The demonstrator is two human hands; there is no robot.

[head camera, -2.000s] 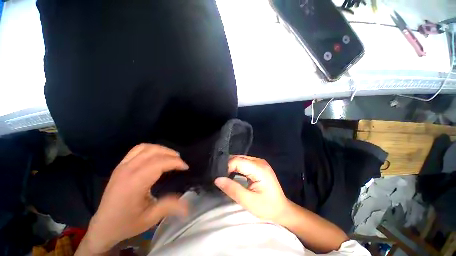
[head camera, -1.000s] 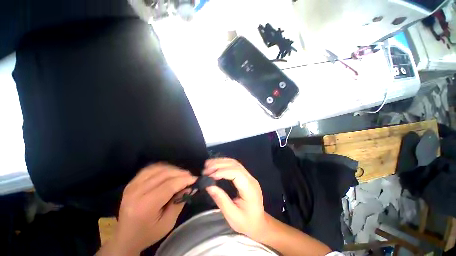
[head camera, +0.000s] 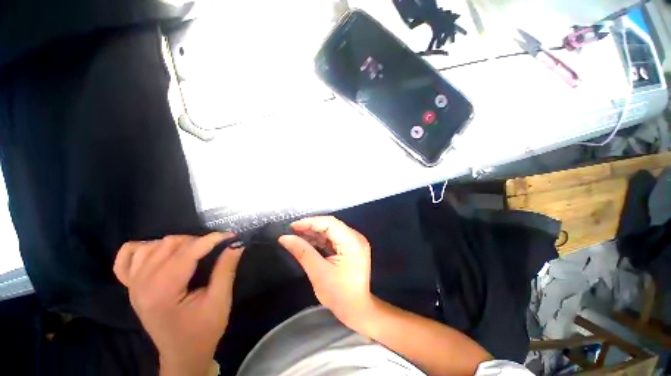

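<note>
The black garment (head camera: 88, 147) lies over the left of the white table and down to the lap. My left hand (head camera: 180, 283) pinches the garment's edge between thumb and fingers near the table's front edge. My right hand (head camera: 331, 261) pinches the same edge a little to the right. A short dark stretch of cloth (head camera: 261, 233) spans between my fingertips. A small dark loop or fold shows at my left fingertips; it is too small to tell which.
On the white table (head camera: 272, 161) lie a smartphone (head camera: 397, 88), a heap of small black pieces (head camera: 434, 22) and pink-handled snips (head camera: 550, 59). A wooden bench (head camera: 581, 198) and grey cloth scraps (head camera: 574, 283) are at the right. Dark cloth (head camera: 478, 272) hangs beside my right forearm.
My hands have moved left and slightly up, somewhat farther apart, with the garment edge between them. The garment has shifted left, showing more table. The camera view has shifted too.
</note>
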